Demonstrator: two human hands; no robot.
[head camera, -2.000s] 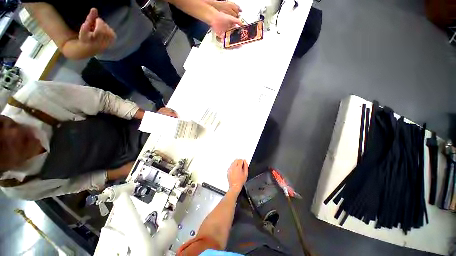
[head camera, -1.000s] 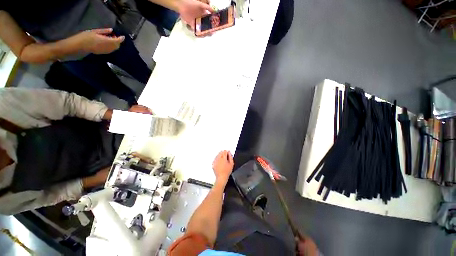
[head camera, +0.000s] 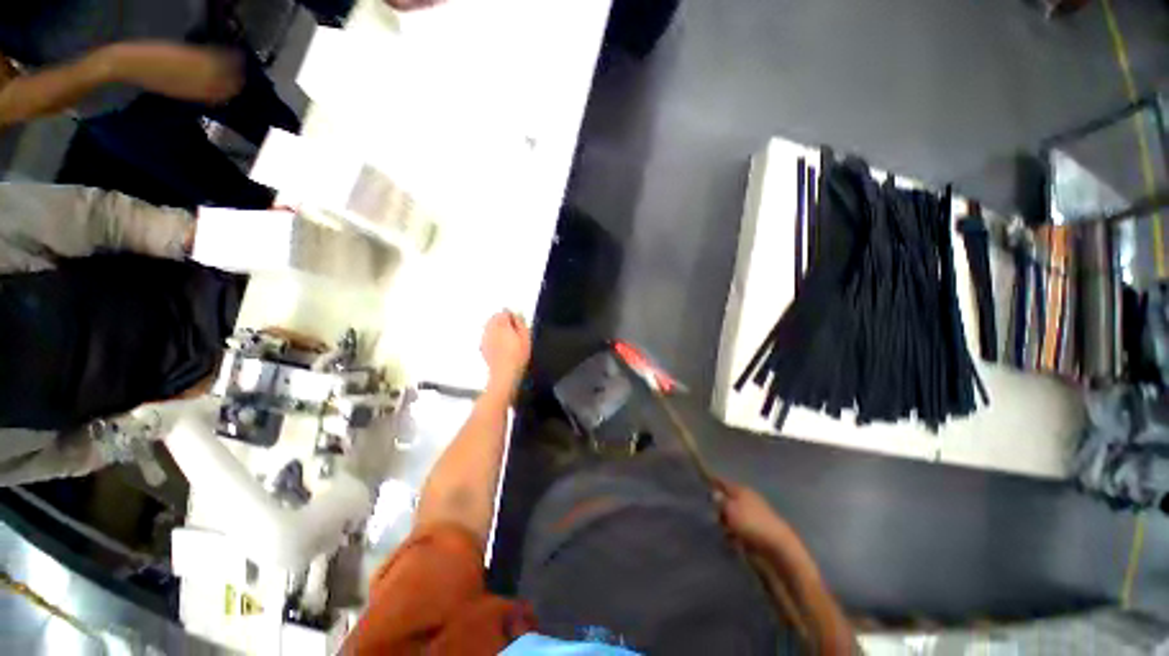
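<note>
My left hand (head camera: 506, 344) rests on the edge of the white table (head camera: 449, 276), fingers curled and nothing seen in it. My right hand (head camera: 746, 513) is closed around the thin tan stick of the broom (head camera: 685, 440). The broom's red-orange head (head camera: 645, 367) is down at the floor, just right of the grey dustpan (head camera: 592, 391). The dustpan lies between the table edge and the broom head. Its handle cannot be made out.
A sewing machine (head camera: 269, 481) stands on the table at left, with white stacks (head camera: 298, 240) behind it. A seated person's sleeve (head camera: 96, 224) and another person's arm (head camera: 141, 71) are across the table. Black straps (head camera: 885, 295) lie on a low white platform (head camera: 1013, 417) at right.
The view has shifted, so table and platform sit higher and further left. My right hand has come into view on the broom stick. The phone has left the picture. My left hand stays on the table edge.
</note>
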